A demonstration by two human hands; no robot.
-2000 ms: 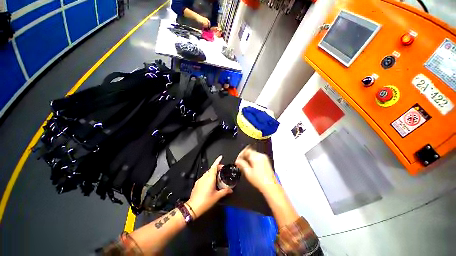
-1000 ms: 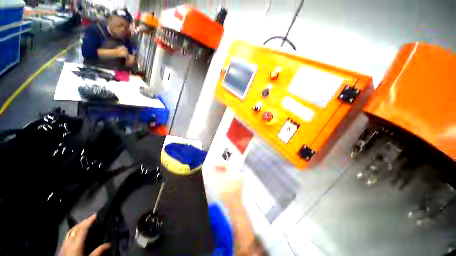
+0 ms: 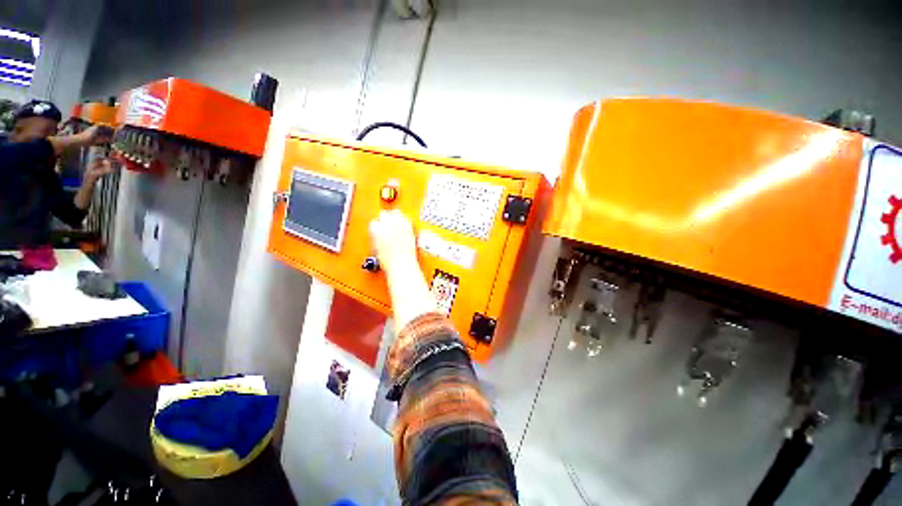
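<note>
My right hand (image 3: 394,235) reaches up to the orange control panel (image 3: 396,168), below the small upper button (image 3: 388,194). It covers part of the panel face, and its fingers are too small and blurred to show their grip. A plaid sleeve covers my right forearm. The grey screen (image 3: 316,209) is left of the hand and a dark knob (image 3: 371,264) is just below left. My left hand is out of the picture.
A yellow-rimmed bowl (image 3: 208,463) holds a dark blue cloth (image 3: 220,417) at lower left. Metal clamps (image 3: 596,316) hang under the orange hood (image 3: 692,198) at right, some holding black straps (image 3: 783,469). A person (image 3: 40,188) works at far left.
The view has swung up and right to the panel. My right hand has risen onto the panel. My left hand, the jar and the rod standing in it have left the picture.
</note>
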